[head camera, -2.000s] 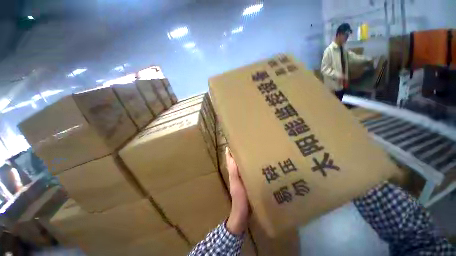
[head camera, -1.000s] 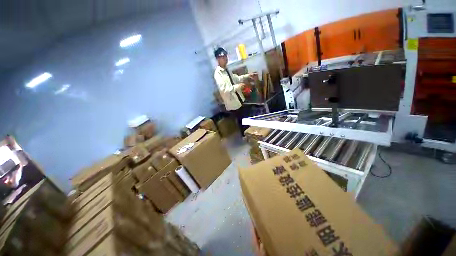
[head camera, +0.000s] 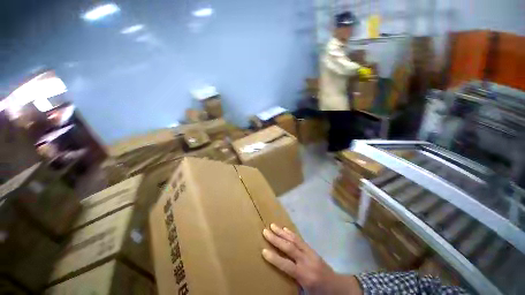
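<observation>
A closed brown carton (head camera: 230, 230) with black Chinese print on its left face stands close in front of me, a seam running along its upper face. My right hand (head camera: 296, 259) lies with spread fingers on its right side, near the seam. My left hand is not in view; the carton may hide it. Left of the carton is a stack of closed cartons (head camera: 109, 222) with small white labels on their ends. The held carton's near edge touches or overlaps this stack; I cannot tell which.
A white-framed roller table (head camera: 437, 213) stands at the right, with cartons (head camera: 368, 199) beneath and beside it. Large bulk cartons (head camera: 273, 158) stand ahead by the wall. A person (head camera: 337, 75) with yellow gloves stands at the back. Orange panels (head camera: 483, 57) are at the far right.
The carton has swung left beside the stack and turned, its printed face now to the left. My right hand has come into view on it. The view has shifted.
</observation>
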